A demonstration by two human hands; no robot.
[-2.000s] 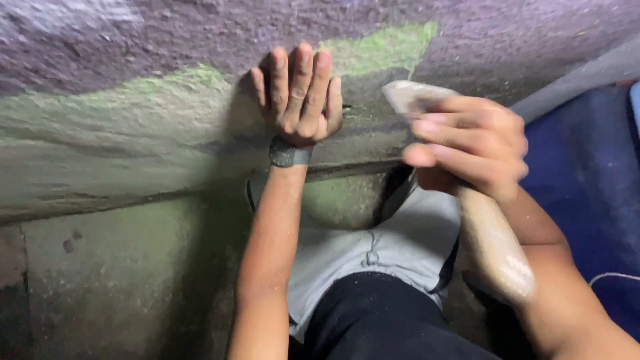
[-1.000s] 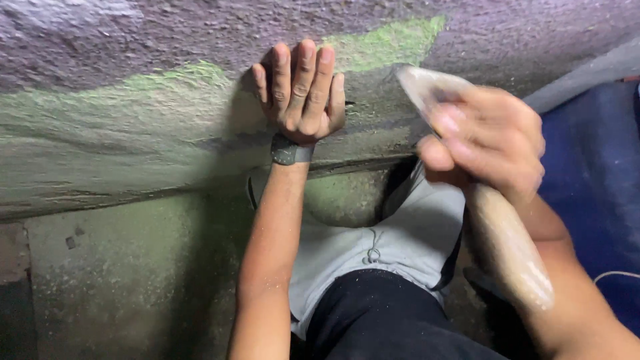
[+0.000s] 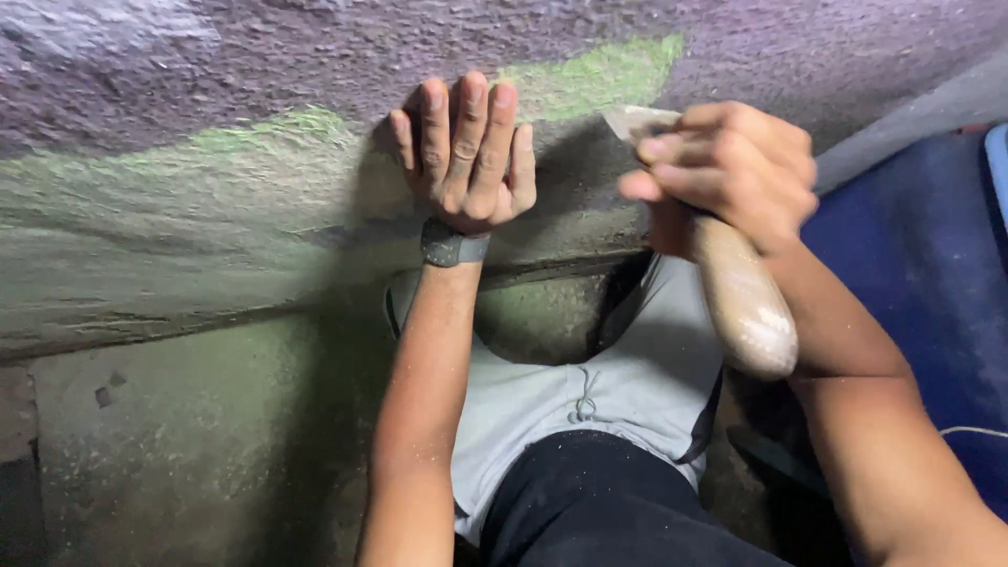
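Observation:
My left hand [image 3: 468, 157] lies with its palm against a rough wall [image 3: 236, 189], fingers slightly spread and pointing up, a dark watch on the wrist. To its right, my right hand [image 3: 728, 169] grips a scraper-like hand tool with a worn, pale-spotted handle [image 3: 744, 299]. The tool's flat, pale blade [image 3: 638, 122] points up and left at the wall, beside the lower edge of a light green patch [image 3: 598, 79]. Whether the blade touches the wall I cannot tell. Purple-grey coating covers the upper wall, and a greenish-grey surface shows below.
A large blue plastic container [image 3: 913, 228] stands at the right, near my right forearm. The stained floor [image 3: 173, 441] with pale specks runs along the wall's foot. My legs in light grey shorts [image 3: 535, 402] are close to the wall.
My right hand and the tool have shifted a little back and forth near the green patch, blurred by motion. My left hand has stayed in place on the wall.

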